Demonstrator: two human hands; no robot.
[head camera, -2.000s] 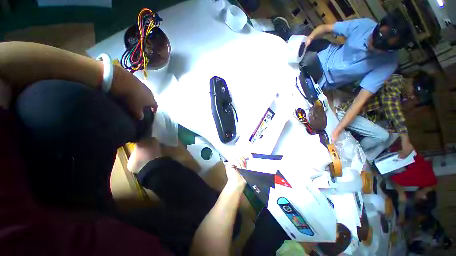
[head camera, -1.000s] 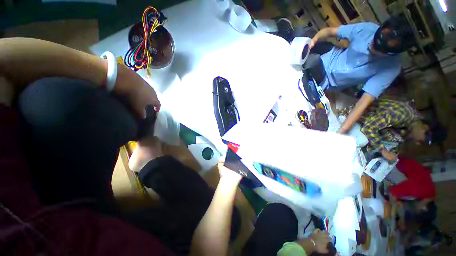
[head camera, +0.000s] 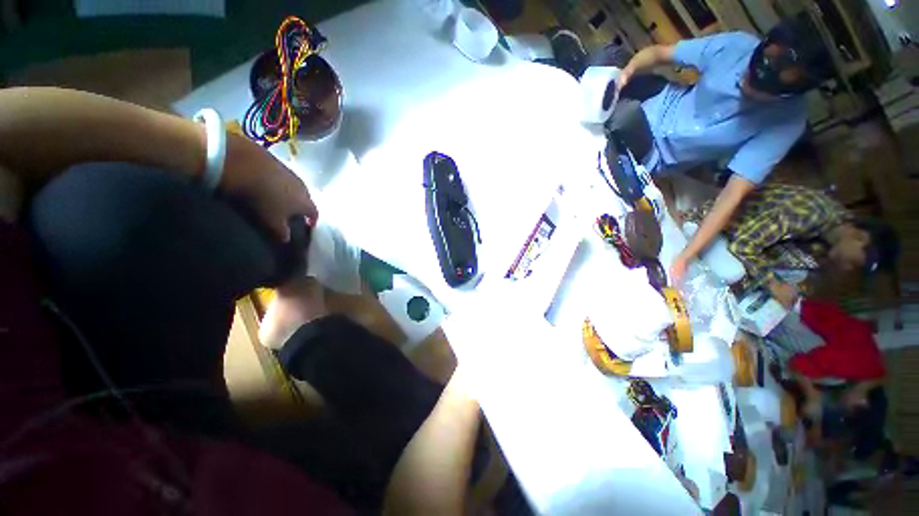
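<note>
A white carton (head camera: 574, 433) stretches from the centre to the bottom right, its face washed out by glare. My right hand (head camera: 465, 388) is at its near edge and holds it; the fingers are lost in the glare. My left hand (head camera: 277, 207), with a white band on the wrist, rests by my dark-clad knee. Something dark is at its fingertips, and I cannot tell if it is held. A long glossy black device (head camera: 450, 219) lies alone on the white table (head camera: 388, 121). A white box with a black and red printed strip (head camera: 532, 247) lies to its right.
A coloured wire bundle (head camera: 291, 86) stands in a dark round container at the upper left. White tubs (head camera: 475, 36) are at the top. Yellow-orange rings (head camera: 678, 320) lie further along. A person in blue (head camera: 724, 106) and others sit beyond.
The carton has turned, so its red, black and blue print no longer shows and a plain white face does. It now reaches toward the bottom right. My left hand has hardly moved.
</note>
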